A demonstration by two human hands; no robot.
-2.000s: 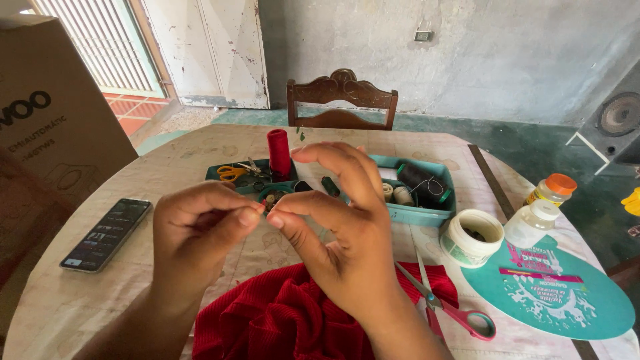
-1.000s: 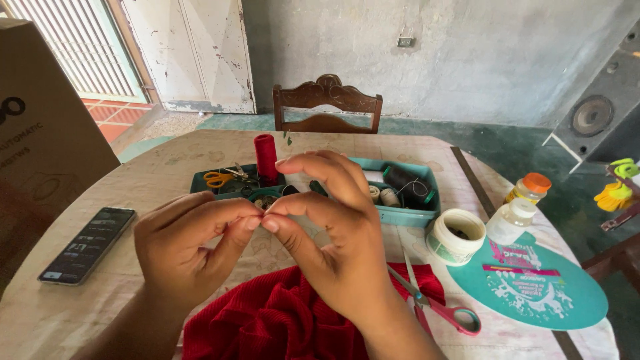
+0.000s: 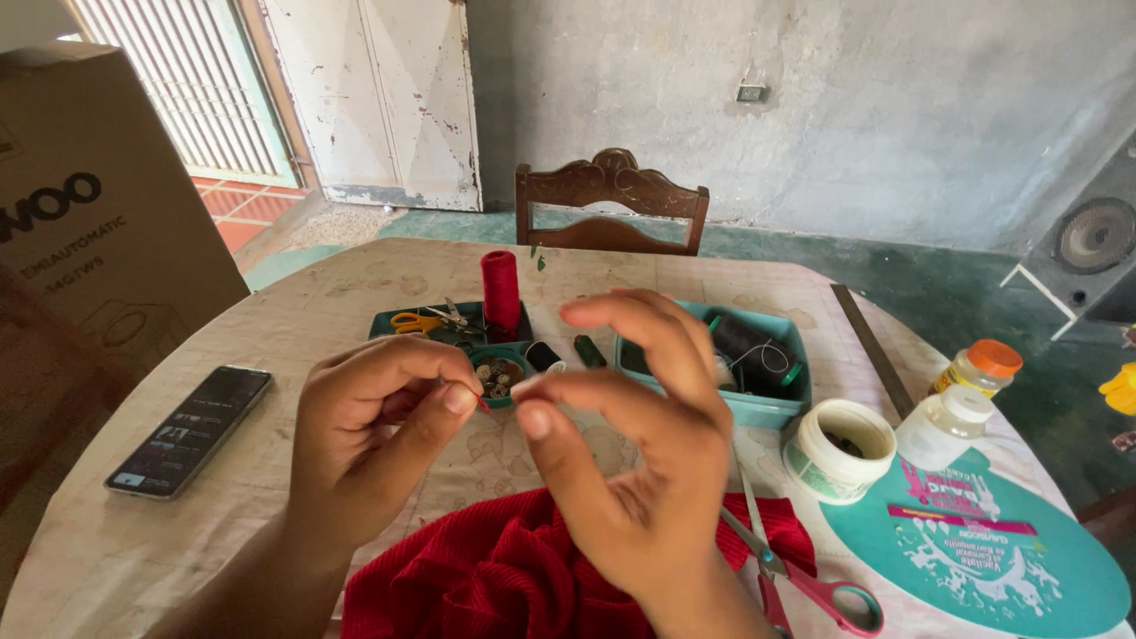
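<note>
My left hand pinches a short end of red thread between thumb and forefinger. Just to its right is my right hand, thumb and forefinger close together at the tips and the other fingers raised; whether something fine lies between them is too small to tell. Below both hands lies a bunched red ribbed cloth. Scissors with red handles rest partly on its right side. Behind the hands are a red thread spool, standing upright, and a round container of buttons.
A phone lies left. Behind are small yellow-handled scissors and a teal box with a black thread spool. At right are a white tub, two bottles, a teal fan-shaped sheet and a flat strip.
My hands, whose fingertips met one second ago, are now apart, with red thread showing at the left fingertips. The cloth and scissors still lie below.
</note>
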